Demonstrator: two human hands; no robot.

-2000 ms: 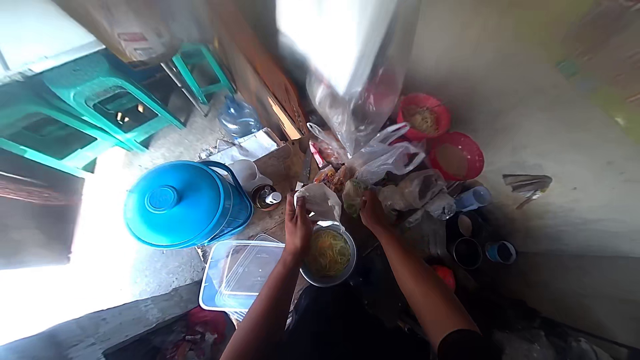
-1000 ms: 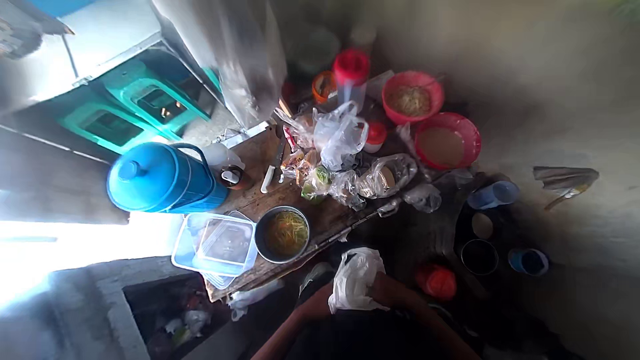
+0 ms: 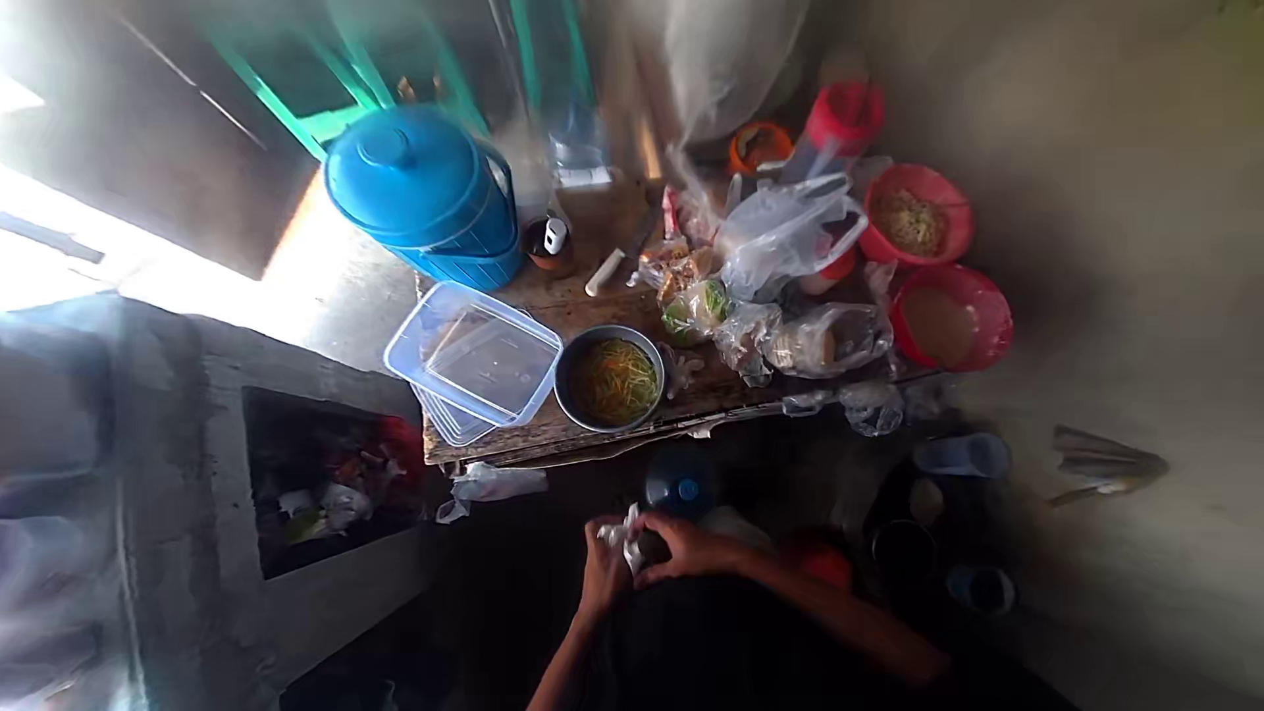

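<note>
Close to my body, in front of the table's near edge, my left hand and my right hand both grip a small bunched white plastic bag. Above them on the wooden table stands a round metal bowl of shredded vegetables in liquid. A clear plastic container is left of the bowl. To its right lie a green vegetable in clear wrap and a tied translucent plastic bag. A knife with a pale handle lies behind the bowl.
A blue lidded cooler jug stands at the back left beside a small dark cup. Two red bowls with contents stand at the right. Below the table are a large blue bottle and some dark cups. Green plastic stools are behind.
Two seconds ago my hands were over the table beside the bowl; they are now close to my body. The white bag, spread wide one second ago, is now bunched small between my fingers.
</note>
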